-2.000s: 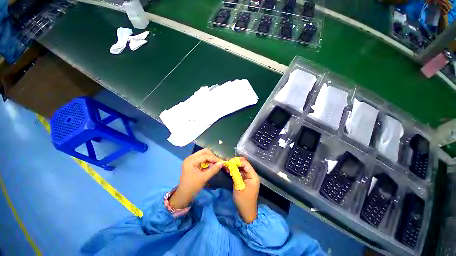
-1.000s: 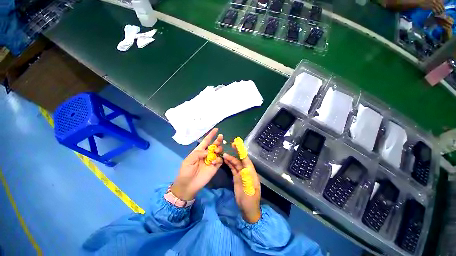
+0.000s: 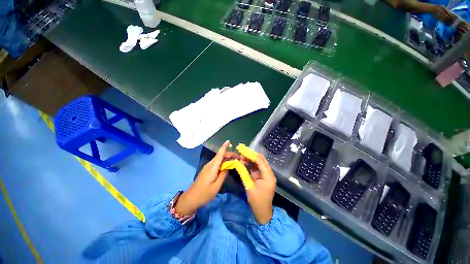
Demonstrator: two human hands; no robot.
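My left hand (image 3: 202,186) is low in the centre, its fingers bent around yellow finger cots (image 3: 229,164); how many cannot be told. My right hand (image 3: 263,188) is beside it, with yellow cots stretched over the thumb (image 3: 244,177) and index finger (image 3: 247,152). The thumb's cot meets the yellow rubber at my left fingers. A clear blister tray (image 3: 296,181) is at right. Its near row holds black keypad phones (image 3: 315,156). Its far row holds several white sleeved phones (image 3: 341,111) and one bare black phone (image 3: 432,164).
White sleeves (image 3: 219,111) lie on the green bench left of the tray. Crumpled white pieces (image 3: 131,38) and a whitish bottle (image 3: 148,14) are farther back. Another phone tray (image 3: 281,27) is on the belt. A blue stool (image 3: 82,124) stands on the floor. A person's arm (image 3: 422,7) shows top right.
My hands were apart a second ago, with loose yellow cots in my left palm. Now they are together, the left fingers turned in toward the right thumb.
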